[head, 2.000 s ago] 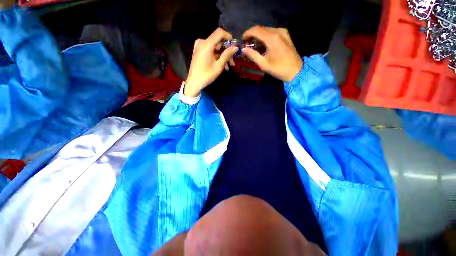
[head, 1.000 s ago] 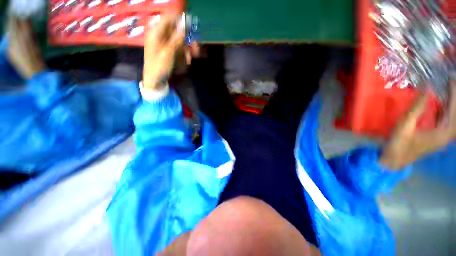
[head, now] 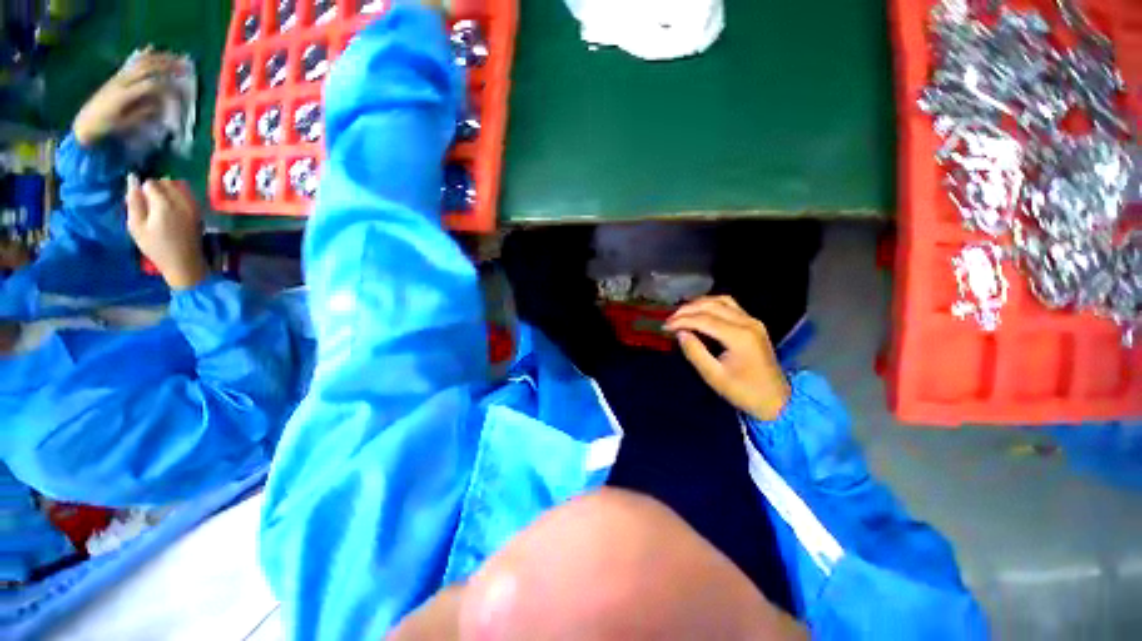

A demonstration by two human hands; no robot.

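Note:
A red-orange compartment tray (head: 497, 125) lies on the green bench at upper left, with shiny silver parts (head: 266, 123) in its pockets. My left arm reaches over this tray. My left hand is almost wholly cut off by the top edge; whether it holds anything is hidden. My right hand (head: 739, 357) is over my lap with thumb and fingers curled close together; whether a small part is between the fingertips cannot be told. A tangled heap of silver loose parts (head: 1058, 163) lies on another red-orange tray (head: 971, 376) at my right.
A crumpled white cloth (head: 658, 23) lies on the green bench (head: 701, 138) at the top. At far left, another person's two hands (head: 163, 219) are near the bench, one at a pale cloth (head: 178, 107). The bench's front edge runs above my lap.
My left arm has stretched up and forward over the pocket tray. My right hand has moved from the loose parts to above my lap. More of the bench and trays shows.

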